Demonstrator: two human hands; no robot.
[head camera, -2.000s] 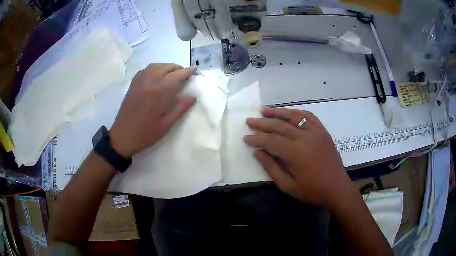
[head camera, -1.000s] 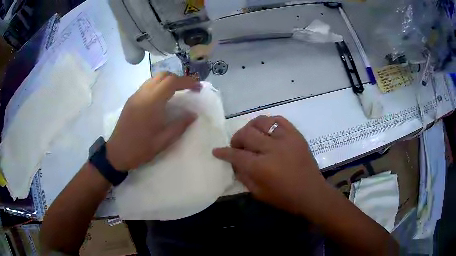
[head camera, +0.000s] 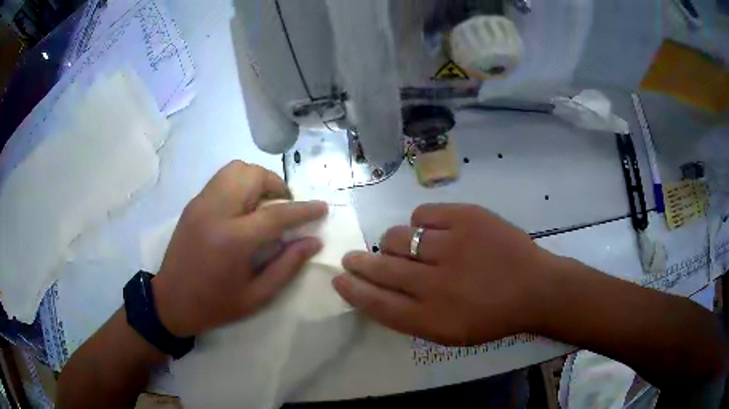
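A cream fabric piece (head camera: 336, 232) lies just in front of the sewing machine's needle area, its lower part draped toward the table's front edge. My left hand (head camera: 248, 248), with a dark wristband, holds it with thumb and index finger on its left side. My right hand (head camera: 448, 272), with a ring, has its fingertips on the piece's right edge. The white machine head (head camera: 360, 72) stands over the metal bed; a blurred grey part hides most of the needle and presser foot.
A cream stack (head camera: 80, 176) lies at left beside printed paper (head camera: 156, 56). At right lie a slim black tool (head camera: 631, 180), a white pen (head camera: 646, 144) and a yellow note (head camera: 686, 204). Ruler tape (head camera: 472, 349) runs near the front edge. White pieces (head camera: 599, 379) show below right.
The view has shifted, and the machine head looks larger. The cream piece, spread out before, is now bunched and folded between my hands. My right hand's fingertips are closer to my left hand.
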